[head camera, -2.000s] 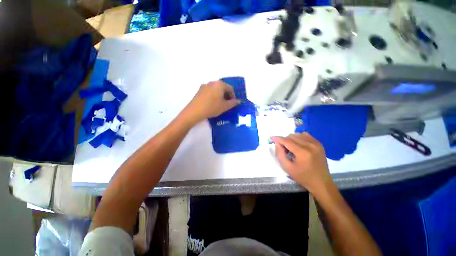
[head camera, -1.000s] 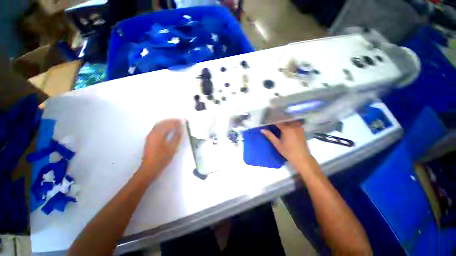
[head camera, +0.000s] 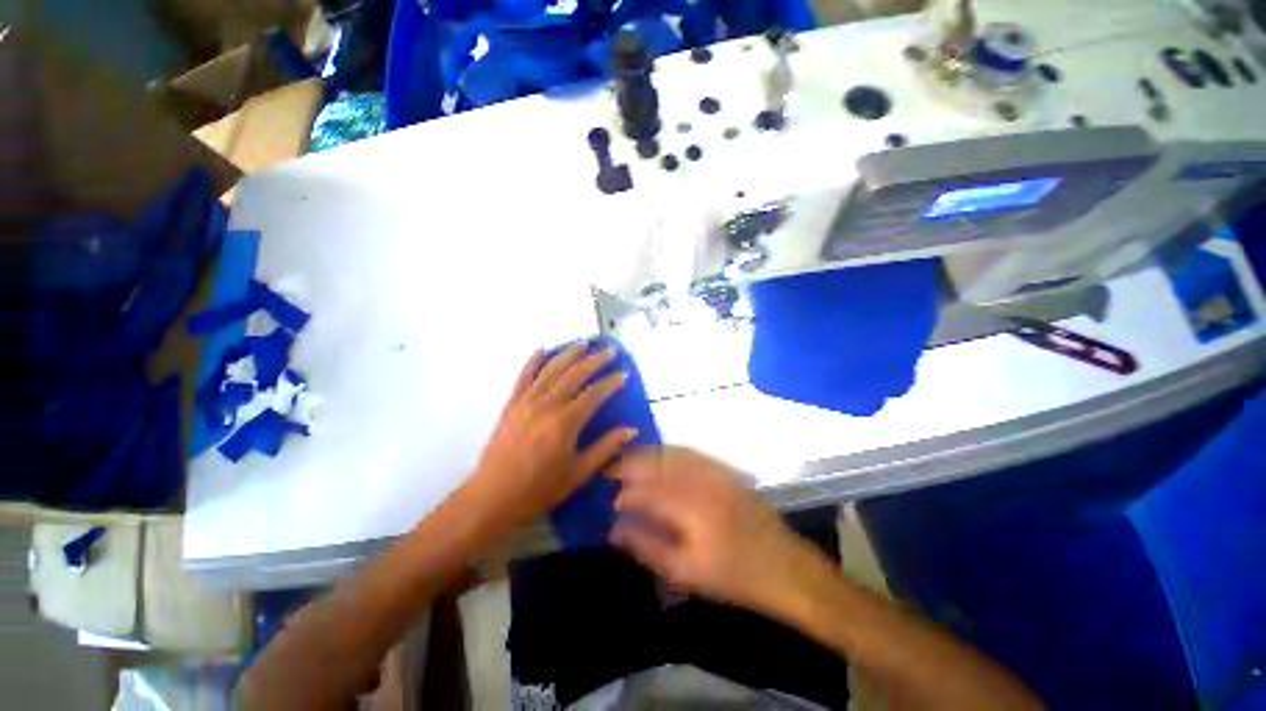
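A blue fabric piece (head camera: 625, 403) lies at the table's front edge, left of and in front of the bright needle area (head camera: 680, 313); its lower part reaches over the edge. My left hand (head camera: 555, 424) rests on its left side, palm down with fingers spread. My right hand (head camera: 687, 521) is blurred, with curled fingers at the piece's lower right; whether it grips the fabric cannot be told. No logo shows on the piece. A stack of blue cut panels (head camera: 844, 333) lies under the machine arm, right of the needle.
The white machine head (head camera: 819, 153) with its lit control panel (head camera: 993, 199) spans the upper right. A dark red and black tool (head camera: 1076, 345) lies right of the stack. Blue and white scraps (head camera: 257, 375) lie at table left. A blue bin (head camera: 403, 70) stands behind, an open box (head camera: 264, 132) at upper left.
My right hand has left the stack and come beside my left hand at the front edge. A blue piece is now under my hands. The view has shifted.
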